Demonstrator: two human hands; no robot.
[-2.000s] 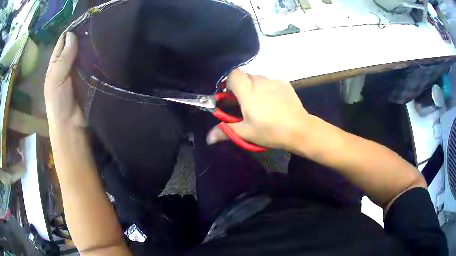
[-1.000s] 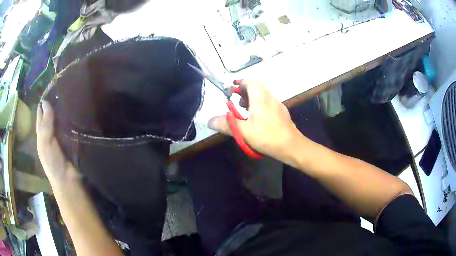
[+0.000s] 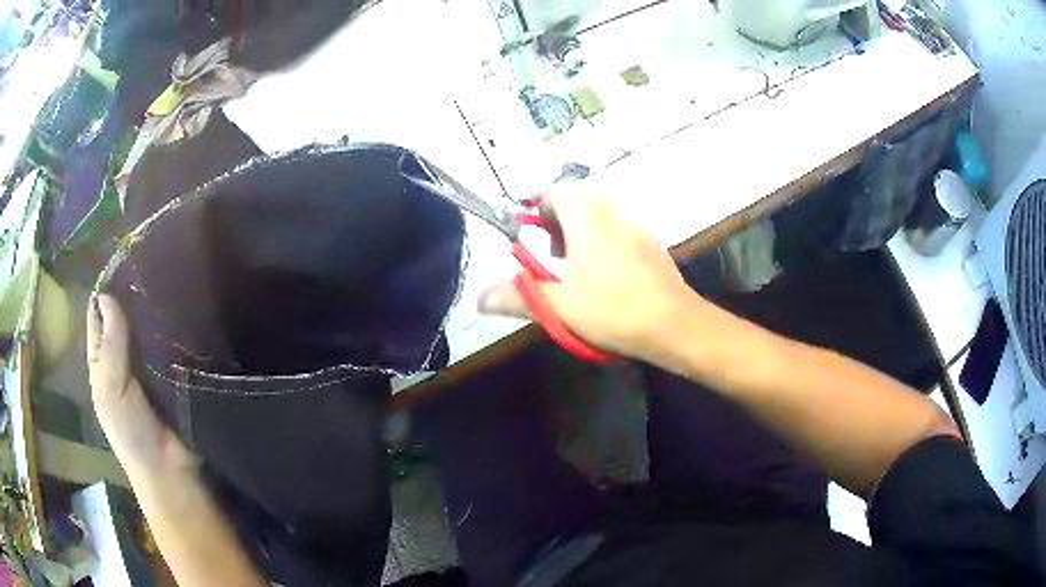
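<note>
A dark garment (image 3: 287,459) hangs from the table edge with its round opening spread toward me. A whitish stitched rim (image 3: 287,376) runs around the opening. My left hand (image 3: 124,367) holds the opening's left edge, thumb on the outside and fingers hidden by the cloth. My right hand (image 3: 608,275) holds red-handled scissors (image 3: 537,273). Their silver blades point up and left, slightly parted, over the right rim of the opening. A thin pale thread shows near the blade tips; whether they touch it I cannot tell.
The white machine table (image 3: 688,149) lies behind, its brown edge slanting up to the right. The pale machine (image 3: 791,21) is at the top right. Heaped cloth (image 3: 195,98) lies at the upper left. A dark phone-like object (image 3: 984,350) and a grey grille (image 3: 1030,247) are at the right.
The opening has moved left and lower in view, showing more table. The scissors have moved from the near rim to the right rim, tilting up. Both hands keep their hold.
</note>
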